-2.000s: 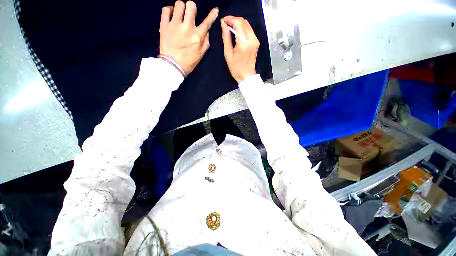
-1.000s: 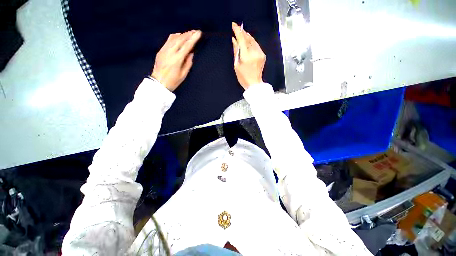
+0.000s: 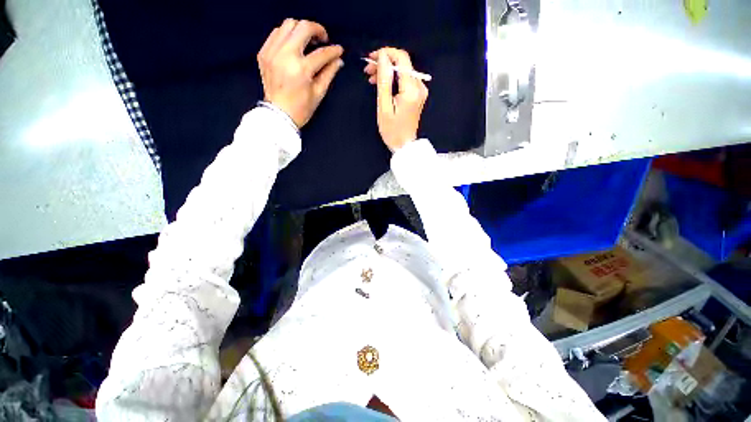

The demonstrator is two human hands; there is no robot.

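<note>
A dark garment panel (image 3: 222,99) lies on the white table, with a black-and-white checked facing (image 3: 130,95) along its left edge. My left hand (image 3: 298,70) rests on the cloth, thumb and fingers bent towards each other; whether it pinches the cloth cannot be told. My right hand (image 3: 401,97) is just to its right and holds a thin white marking pencil (image 3: 412,73) between thumb and fingers, its tip pointing left towards my left hand. A silver cloth weight with a handle (image 3: 510,78) lies at the right edge of the cloth.
The white table (image 3: 626,91) extends left and right, its front edge close to my body. A yellow item (image 3: 697,9) is at the far right. Below the right edge are a blue plastic bin (image 3: 560,214), a cardboard box (image 3: 589,284) and metal shelving (image 3: 642,317). Dark cloth is at the upper left corner.
The pencil, upright in my right hand a second ago, now lies across the fingers, pointing left. My left hand's fingers have curled and spread from the thumb. The camera view has shifted.
</note>
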